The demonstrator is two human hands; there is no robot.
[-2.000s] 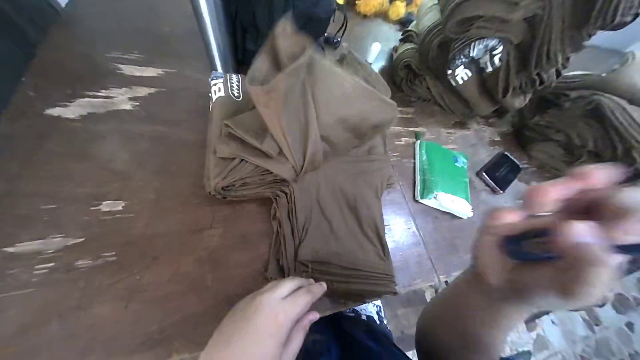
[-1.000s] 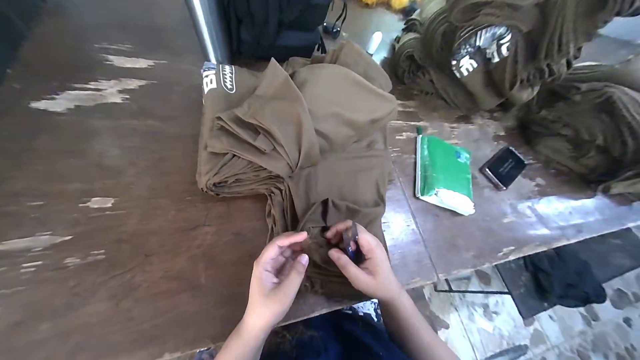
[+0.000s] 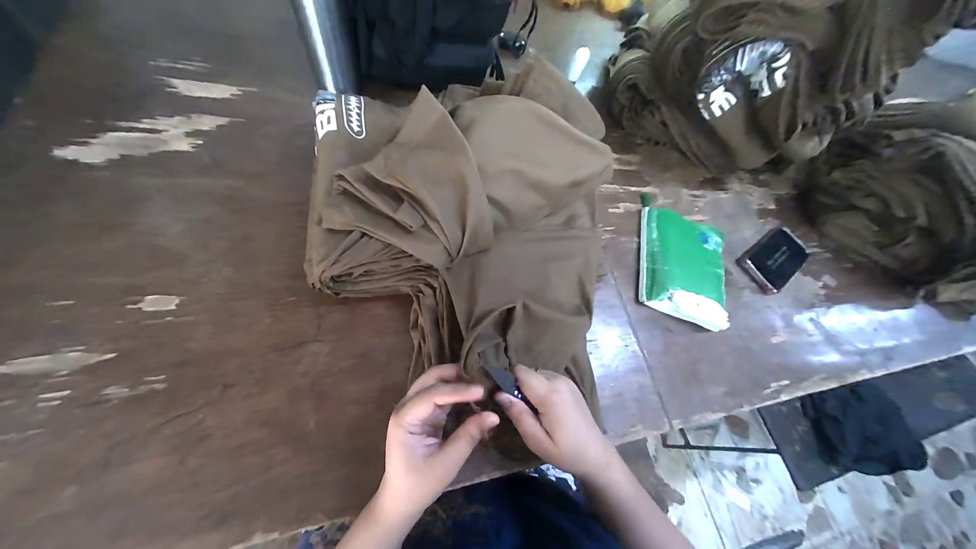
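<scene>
A stack of brown garments (image 3: pixel 534 274) lies on the worn wooden table, its lower part reaching the front edge. At that lower end, my right hand (image 3: pixel 560 419) is closed around a small dark tool (image 3: pixel 503 380) with a pointed blade, perhaps thread snips; its handle is mostly hidden in the fingers. My left hand (image 3: pixel 435 431) is just left of it, thumb and fingertips pinching near the cloth's edge, seemingly on a bit of fabric or thread too small to make out. The top cloth is bunched up in front of both hands.
Right of the stack lie a green book (image 3: pixel 684 263) and a small black box (image 3: pixel 774 259). Piles of brown garments (image 3: pixel 900 198) fill the back right. A metal pole (image 3: pixel 319 46) and a black bag (image 3: pixel 427 42) stand behind the stack. Dark cloth (image 3: pixel 862 431) sits below the table's right side.
Two seconds ago my right hand was raised at the right, over the table edge; it has come down to the cloth beside my left hand. The stack's lower edge is now bunched up.
</scene>
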